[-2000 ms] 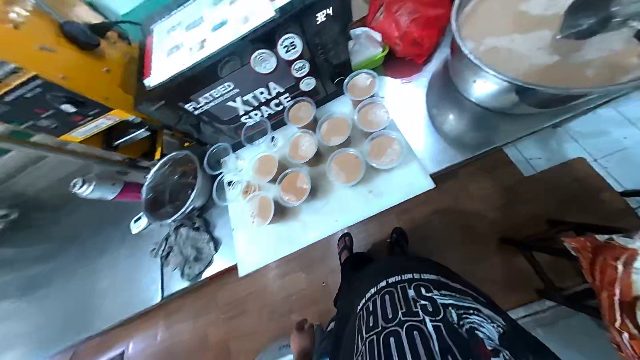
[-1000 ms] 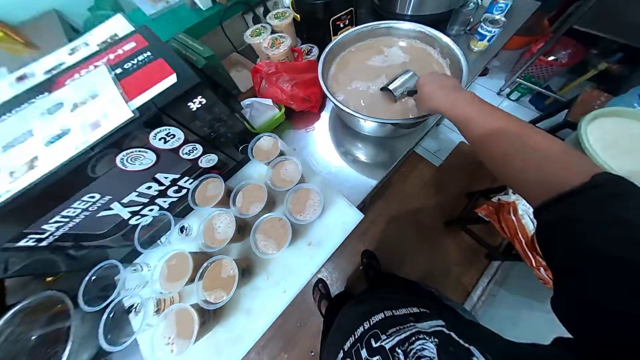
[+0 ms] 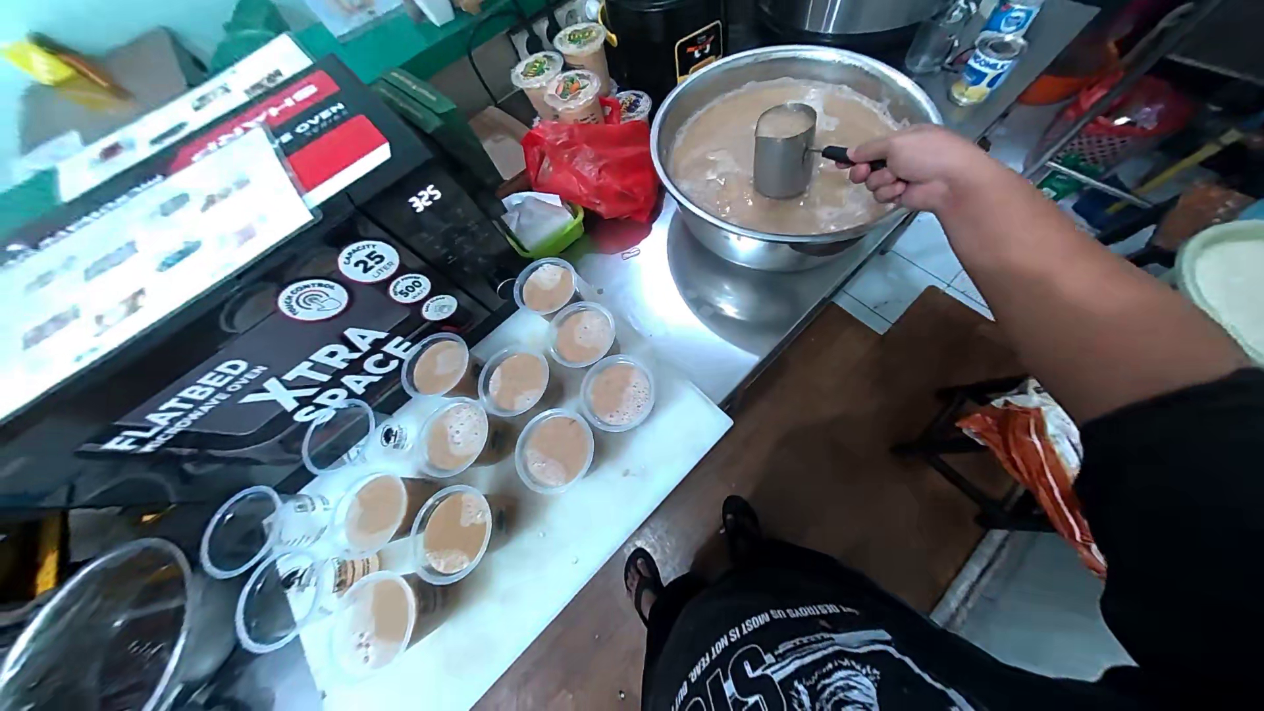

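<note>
My right hand (image 3: 913,166) grips the black handle of a metal scoop (image 3: 785,163), a deep cylindrical cup that looks full of milky brown drink. The scoop is held upright over a large stainless steel bowl (image 3: 691,212) holding the same drink. On a white board (image 3: 592,494), to the lower left of the bowl, stand several clear plastic cups filled with brown drink (image 3: 555,450). Several empty clear cups (image 3: 242,531) stand along the board's left side. My left hand is out of view.
A flatbed microwave oven box (image 3: 296,365) stands behind the cups. A red plastic bag (image 3: 597,163), a green basket (image 3: 558,232) and lidded cups (image 3: 573,94) are left of the bowl. Cans (image 3: 987,67) stand beyond it. A clear pitcher (image 3: 99,632) is at lower left, a stool (image 3: 948,444) at right.
My right hand, not seen in the oldest frame, was at the bowl with the scoop tilted low in the drink one second ago. Now the scoop is upright and raised. The view has turned toward the bowl.
</note>
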